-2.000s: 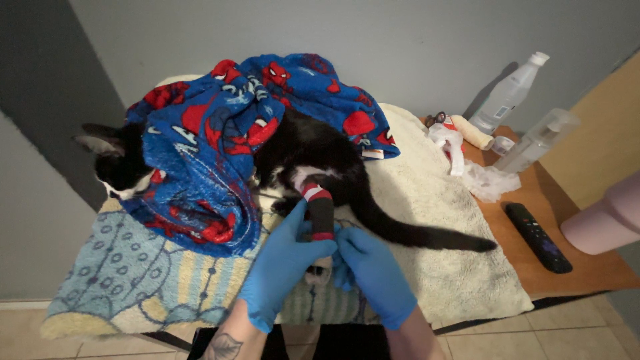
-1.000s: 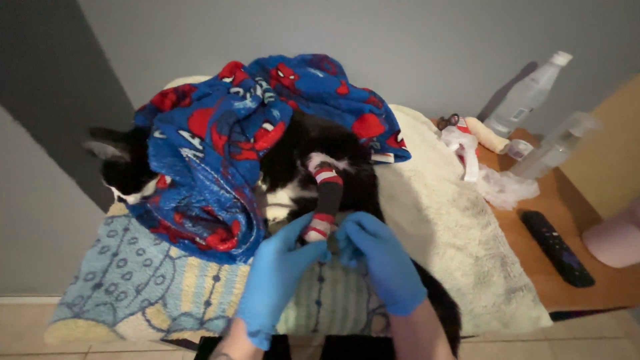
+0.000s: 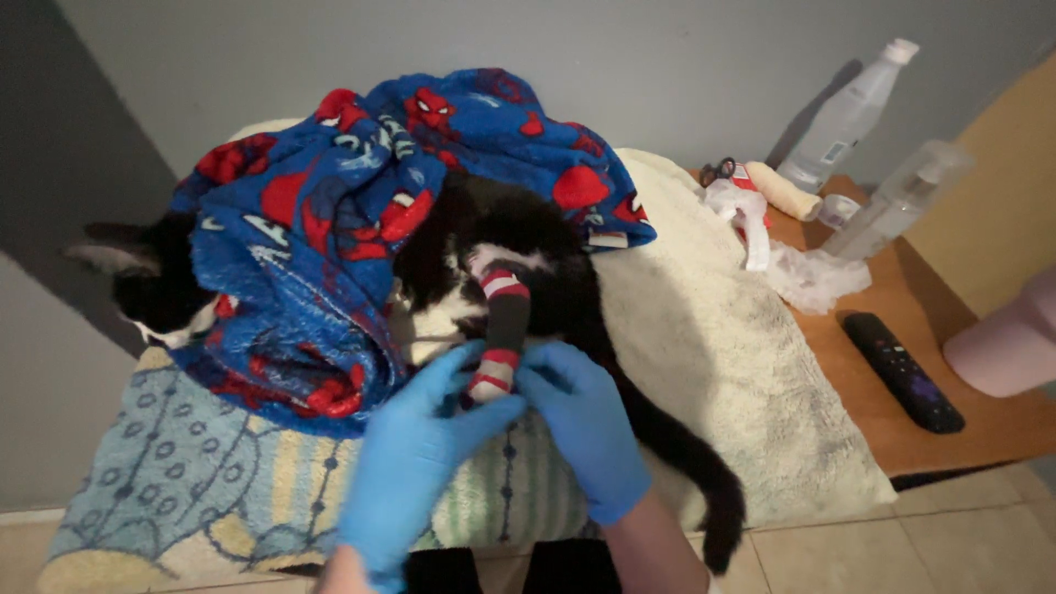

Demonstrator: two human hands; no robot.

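A black-and-white cat (image 3: 528,219) lies on its side, its head at the left and its tail toward the lower right. A blue and red printed fleece blanket (image 3: 289,256) wraps its front body. On its hind leg is a striped sock-like sleeve (image 3: 506,322), red, white and dark grey. My left hand (image 3: 421,445), in a blue glove, grips the sleeve's lower end, thumb in front and fingers behind. My right hand (image 3: 586,425), also gloved in blue, touches the right side of that end with bent fingertips; what these hold, if anything, is hidden.
Cream (image 3: 709,363) and patterned blue-yellow towels (image 3: 177,470) lie under the cat. At the right, a wooden table (image 3: 990,429) bears a remote control (image 3: 901,371), two clear bottles (image 3: 850,115), a bandage roll (image 3: 782,191), scissors (image 3: 718,171), crumpled white material (image 3: 817,276) and a pink cup (image 3: 1006,338).
My hands have moved down the leg, from the middle of the sleeve to its lower end. The tail, earlier stretched to the right, now hangs toward the lower right.
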